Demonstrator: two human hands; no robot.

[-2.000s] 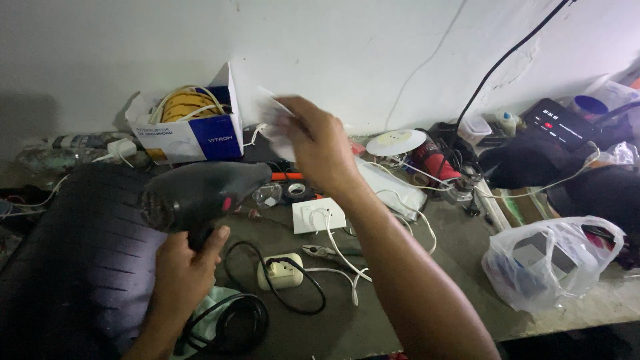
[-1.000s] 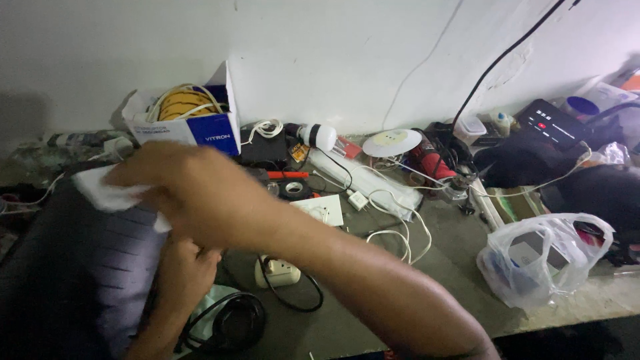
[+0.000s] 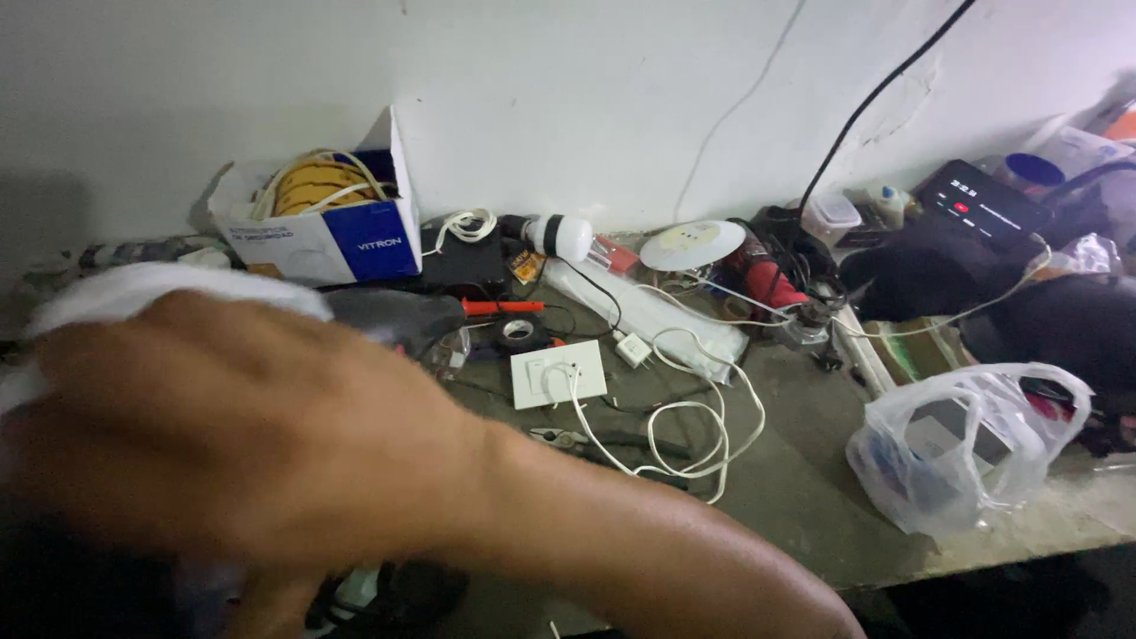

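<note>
My right hand (image 3: 257,426), blurred and large at the left, grips a white cloth or paper (image 3: 186,288). Behind it shows the rear of a black hair dryer (image 3: 395,315). Of my left hand (image 3: 280,599) only a part by the wrist is visible at the lower left; the fingers around the dryer's handle are hidden by my right hand. To the right lie a white wall plate with switch and socket (image 3: 557,374), a roll of black tape (image 3: 519,334), pliers (image 3: 561,437) and a white plug adapter (image 3: 632,349).
Along the wall stand an open Vitron box (image 3: 306,244) holding yellow coil, a white bulb (image 3: 565,238), a white disc (image 3: 692,246) and a red power tool (image 3: 765,271). White cable (image 3: 710,404) loops over the bench. A plastic bag (image 3: 963,448) sits near the front edge at right.
My right hand with the white cloth or paper has moved from above the middle of the bench to the left, and now covers much of the dryer and my left hand.
</note>
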